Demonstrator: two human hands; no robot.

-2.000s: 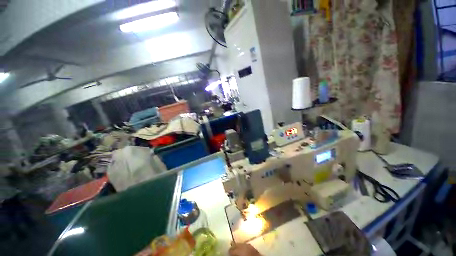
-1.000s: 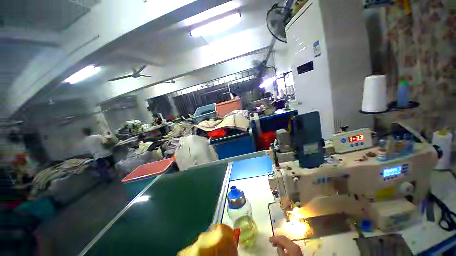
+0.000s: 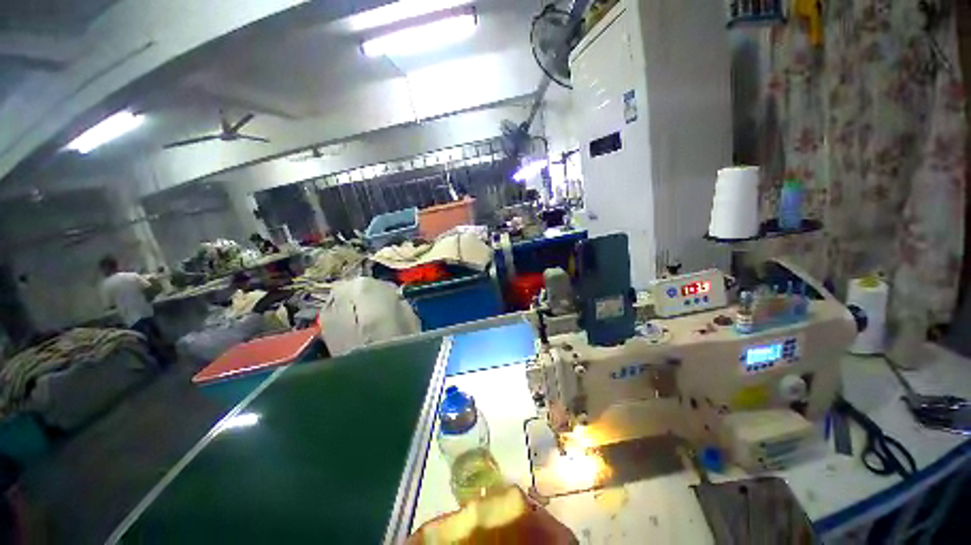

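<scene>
A golden-yellow bread roll (image 3: 474, 519) is at the bottom edge, blurred and cut off. A skin-toned shape against its right side looks like my right hand (image 3: 545, 526); its fingers and grip are too blurred to tell. My left hand is not in view. The clear drink bottle (image 3: 465, 439) with a blue cap and pale yellow-green liquid stands upright behind the bread, its base hidden by it. The cream sewing machine (image 3: 681, 367) is to the right, its lamp lit over the dark needle plate area (image 3: 639, 464).
Black-handled scissors (image 3: 884, 449) lie right of the machine. A dark flat piece (image 3: 751, 513) lies at its front right. The green tabletop (image 3: 309, 452) adjoins at left. A white thread cone (image 3: 735, 202) stands on a holder behind. A person (image 3: 128, 298) stands far left among fabric heaps.
The view first swung left, then slightly back right. The orange wrapper seen at first no longer shows. The hand shape, apart from the bread a second ago, is now against it.
</scene>
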